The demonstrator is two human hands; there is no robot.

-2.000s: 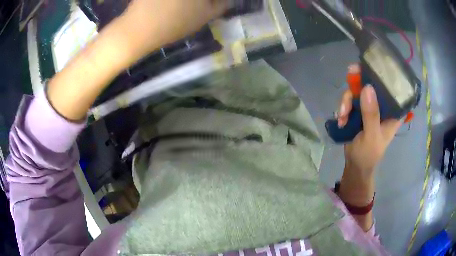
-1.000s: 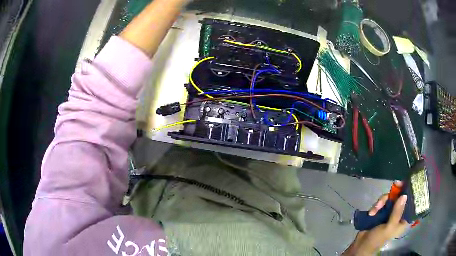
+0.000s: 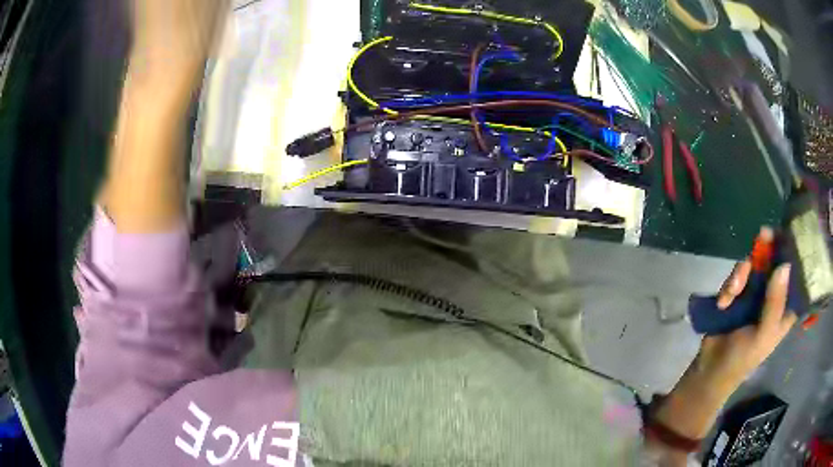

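My right hand (image 3: 753, 306) is closed around the dark blue grip of the soldering gun (image 3: 808, 246) at the right, near the orange trigger; its metal front points up and left. My left hand (image 3: 178, 27) is blurred at the top left, cut off by the edge, so its fingers cannot be made out. The black socket strip housing (image 3: 457, 182) lies on the white work board (image 3: 242, 119). Blue wires (image 3: 420, 98), brown wires and yellow earth wires (image 3: 352, 77) run over and beside it. The circuit board (image 3: 626, 146) is at the housing's right end.
Red-handled pliers (image 3: 671, 164) lie on the green mat right of the board. Green lead wires (image 3: 621, 55) are above them, with a pale tape roll (image 3: 694, 14) at the top right. The coiled black cord (image 3: 402, 292) crosses my apron. A black box (image 3: 749, 433) is at the lower right.
The view has shifted, so the board and housing sit higher. My left arm now reaches upright at the left instead of slanting over the board's upper left. My right hand still holds the gun.
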